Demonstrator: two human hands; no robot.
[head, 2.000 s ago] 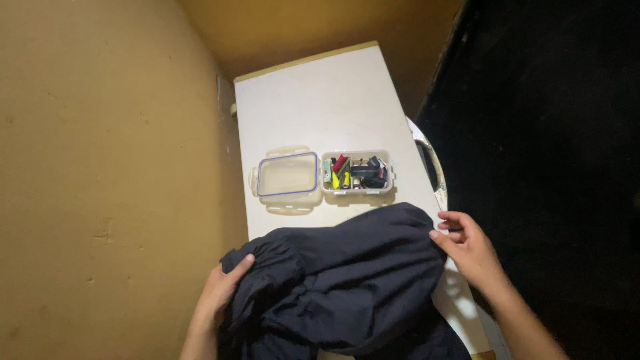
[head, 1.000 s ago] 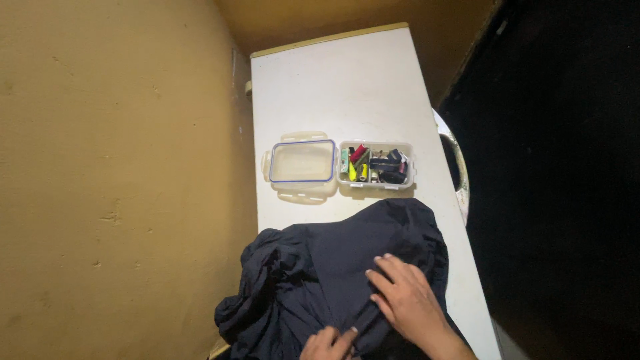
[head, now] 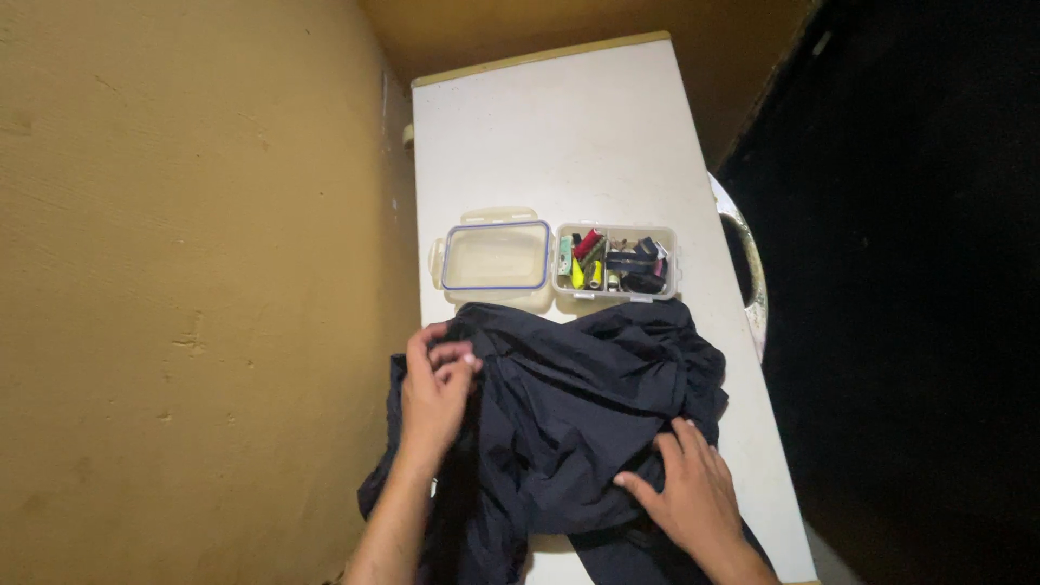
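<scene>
A dark navy cloth garment (head: 569, 422) lies rumpled across the near half of the white table. My left hand (head: 439, 382) is at the garment's upper left, fingers curled, with thumb and fingertips near each other; whether it pinches any cloth cannot be told. On the right side of the garment rests my right hand (head: 691, 487), fingers spread over the cloth. Just beyond the fabric stands a clear plastic box (head: 676, 280) with a divider, holding a red thread spool (head: 587, 243), yellow spools (head: 595, 275) and dark items. Beside it lies its clear lid (head: 497, 257) with a blue seal.
The white table (head: 552, 146) has a tan far edge. A tan wall (head: 195, 284) runs close along its left side. A rounded white object (head: 751, 268), perhaps a chair, shows past the right edge, against a very dark area.
My hands, close together low on the garment a second ago, are now apart, the left up at its upper left. The garment lies more spread out, with two parts extending toward the near edge.
</scene>
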